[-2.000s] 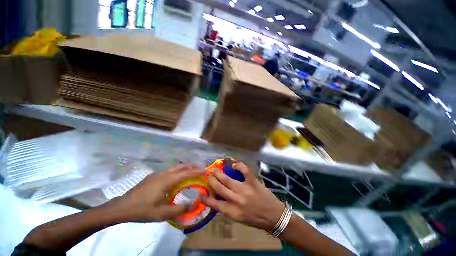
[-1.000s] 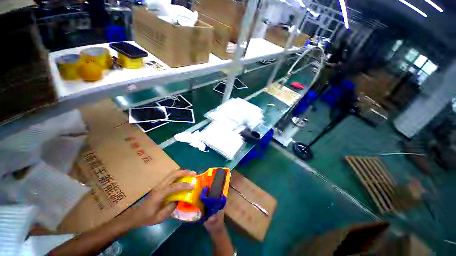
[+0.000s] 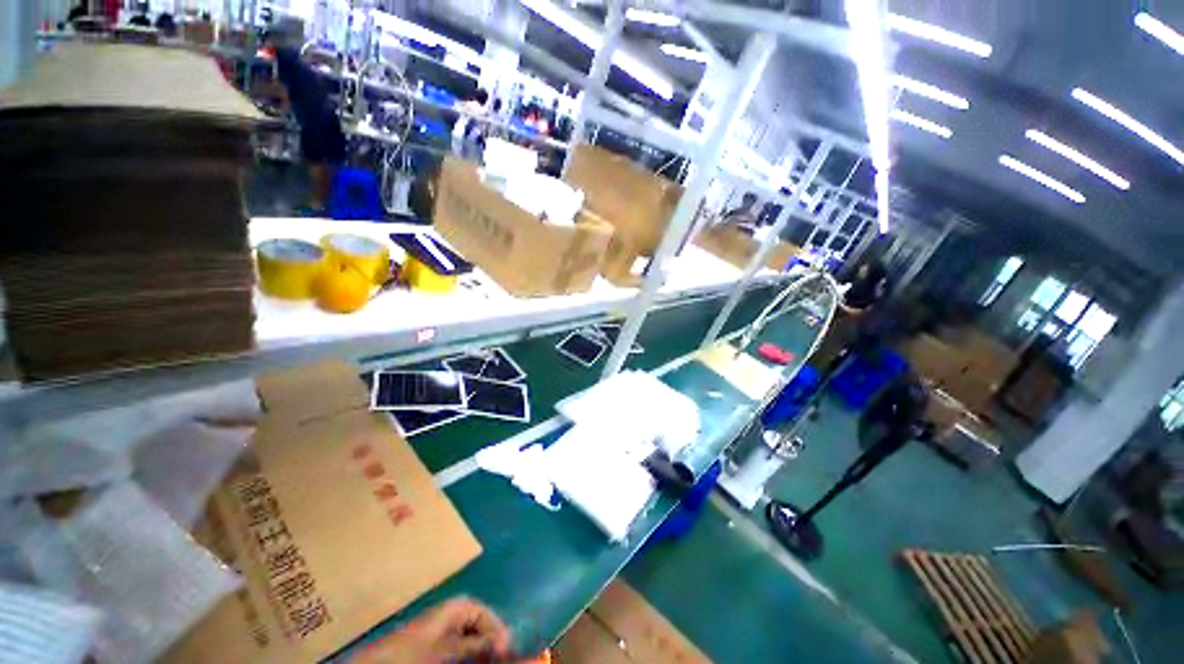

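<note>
My left hand (image 3: 448, 633) is at the bottom edge, partly cut off, with its fingers curled. A small orange sliver, which looks like the tape gun (image 3: 540, 658), shows beside it at the edge; whether my fingers touch it cannot be seen. My right hand is out of the picture. A brown carton (image 3: 623, 633) lies low beyond the bench edge, mostly cut off at the bottom. A flattish brown carton with dark and red printing (image 3: 344, 519) lies on the green bench to the left of my hand.
White bagged parts (image 3: 610, 454) and dark panels (image 3: 422, 389) lie on the bench. Yellow tape rolls (image 3: 292, 269) and stacked carton blanks (image 3: 123, 221) stand on the white shelf. A black fan (image 3: 844, 480), a wooden pallet (image 3: 967, 603) and blue crates are on the right. People stand farther back.
The view has tilted up. The tape gun, held in both hands a second ago, has dropped almost out of the bottom edge. My right hand has left the picture.
</note>
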